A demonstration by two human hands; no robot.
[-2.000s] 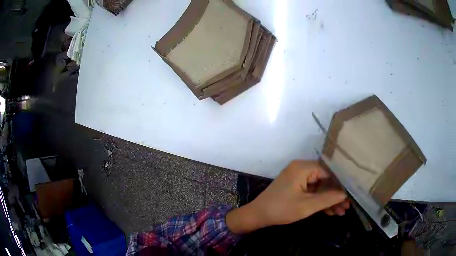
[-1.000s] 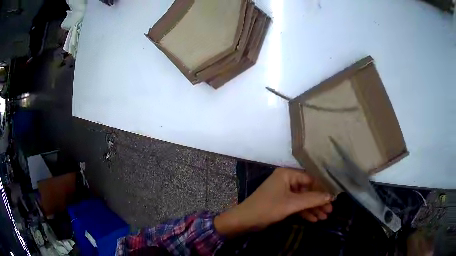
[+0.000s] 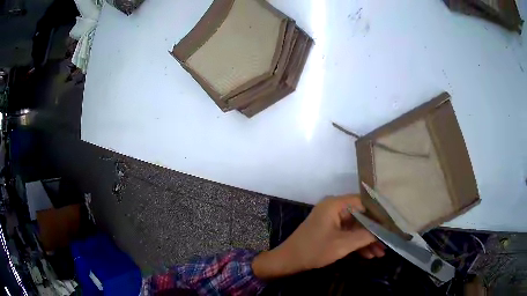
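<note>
A five-sided brown pocket piece with a paler beige centre lies at the table's front edge. My left hand pinches its near edge between thumb and fingers. The tailor's shears are open, one blade over the piece's near folded edge and the other outside it, close to my left fingers. Their handles are out of clear view. A thin brown trimming lies across the piece, and another touches its left corner. My right hand is not clearly visible; only a dim, skin-toned patch shows at the bottom edge.
A stack of pocket pieces lies further back on the white tabletop. Part of a second stack shows at the far right. A dark bundle sits at the top left. A blue bin and brown box stand on the floor.
The pocket piece has turned, its wide band now at the right. A trimming now lies across it. The shears have moved from its left edge to the near edge, and my left hand has shifted slightly left.
</note>
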